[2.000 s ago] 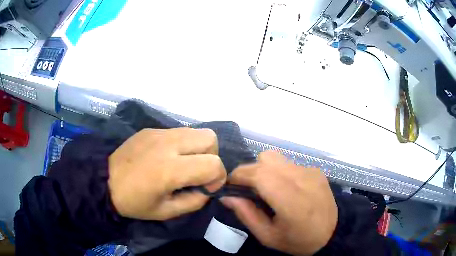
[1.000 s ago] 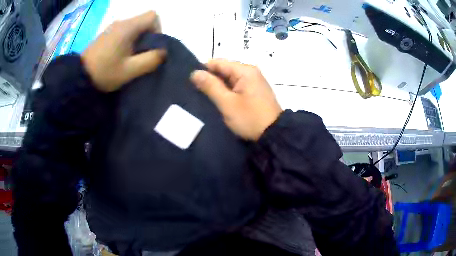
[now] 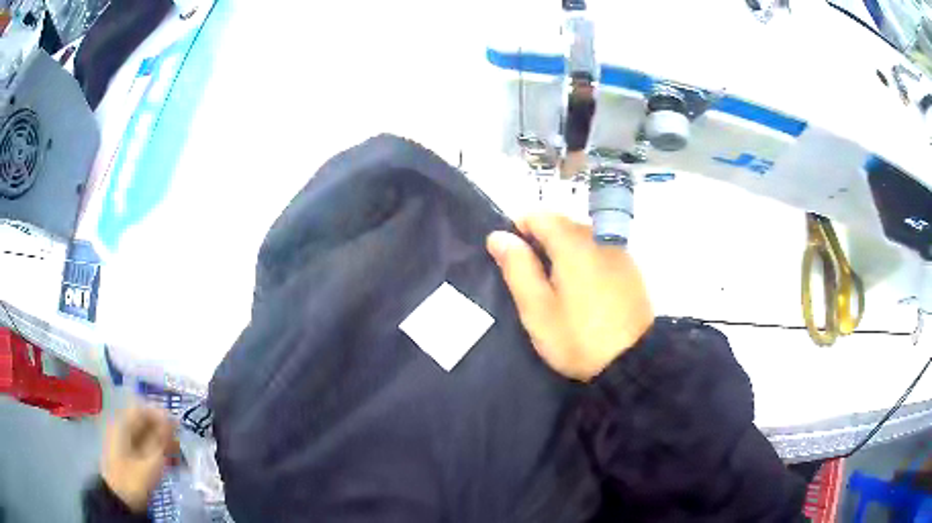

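Observation:
The dark garment piece lies over the table's front and reaches toward the sewing machine, with a white patch on it. My right hand grips the garment's right edge between thumb and fingers, just in front of the machine's needle area. My left hand is off the garment at the lower left, low beyond the table's front edge, small and blurred; whether it holds anything cannot be told.
The white sewing machine with a blue stripe spans the upper right. Gold-handled scissors lie right of my right hand. A red stool and a blue basket are at lower left. A measuring tape runs along the table edge.
My left hand has let go of the garment and moved down to the lower left. The garment now lies spread on the table, its edge moved toward the machine with my right hand on it.

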